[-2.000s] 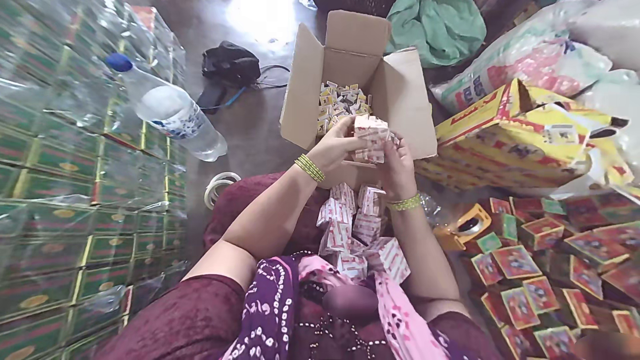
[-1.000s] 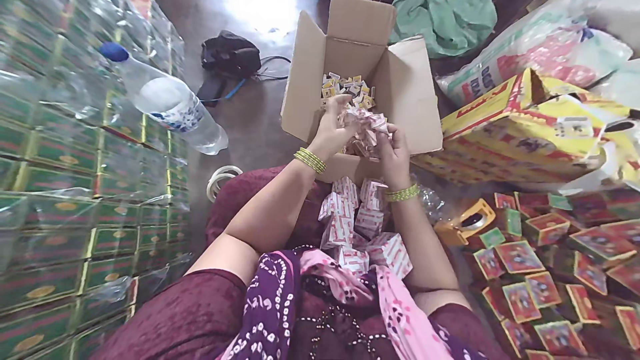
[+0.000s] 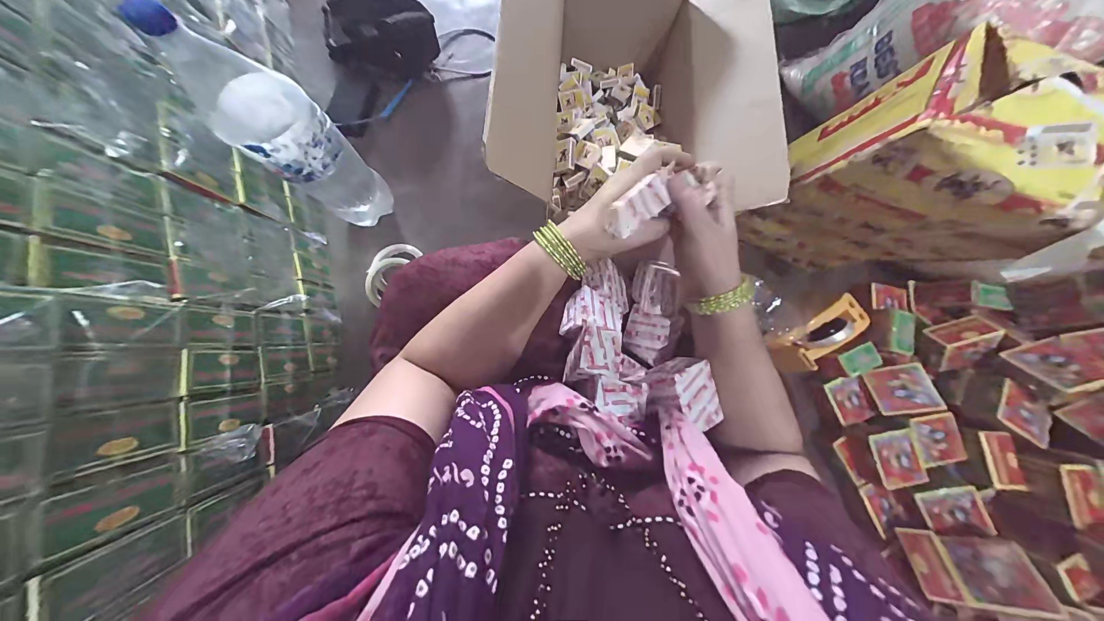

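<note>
Both hands meet over the near edge of an open cardboard box (image 3: 733, 103). My left hand (image 3: 617, 211) is closed around a small pink-and-white striped packet (image 3: 640, 205). Against it, my right hand (image 3: 707, 228) has its fingers bent around crumpled wrapping (image 3: 703, 177); whether this is part of the same packet I cannot tell. Many small yellow-and-white matchbox-like boxes (image 3: 604, 112) lie loose inside the cardboard box. Several pink-and-white striped packets (image 3: 595, 349) rest in my lap below the hands.
Green wrapped cartons (image 3: 112, 371) are stacked at left, with a plastic bottle (image 3: 276, 121) on them. A tape roll (image 3: 388, 267) lies by my knee. At right are a yellow carton (image 3: 931, 155), an orange tape dispenser (image 3: 832, 332) and many small red boxes (image 3: 906, 388).
The striped packet that both hands held upright two seconds ago is now tilted in my left hand. The view has moved somewhat, with the cardboard box higher in it.
</note>
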